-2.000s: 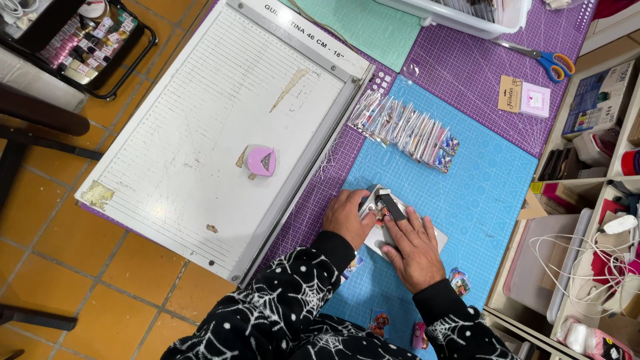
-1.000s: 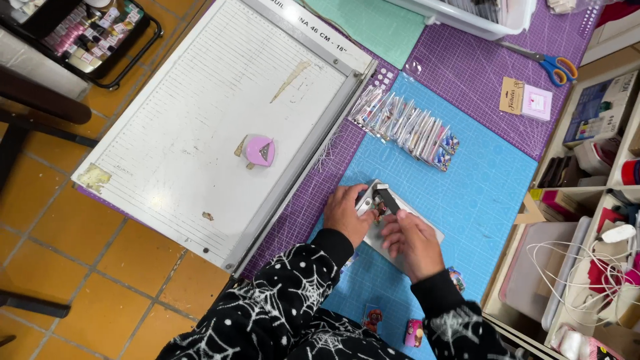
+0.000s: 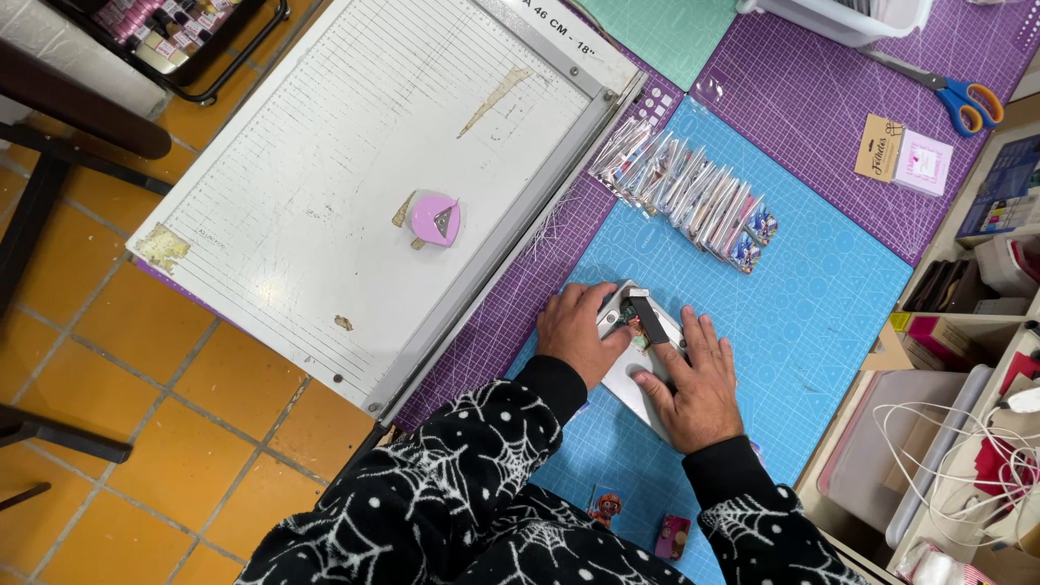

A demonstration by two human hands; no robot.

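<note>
A grey metal punch (image 3: 635,390) with a black lever lies slantwise on the blue cutting mat (image 3: 812,325). My left hand (image 3: 578,331) grips its left side, the thumb over a small printed piece (image 3: 639,329) at its head. My right hand (image 3: 697,382) rests on its right side, a fingertip at the lever's lower end and the other fingers spread. Beyond the hands stands a row of small packed printed pieces (image 3: 691,195). Near my body lie a printed figure piece (image 3: 605,508) and a pink printed piece (image 3: 672,537).
A large white guillotine paper cutter (image 3: 325,203) stands at left, with a pink corner punch (image 3: 435,220) on it. Blue-handled scissors (image 3: 967,101), cards (image 3: 923,162) and a white bin (image 3: 869,28) are at upper right. Shelves with a tangled white cable (image 3: 934,455) line the right side.
My right hand, raised with its fingers curled a second ago, is now lower and spread along the right side of the punch. My left hand stays at the punch's left side.
</note>
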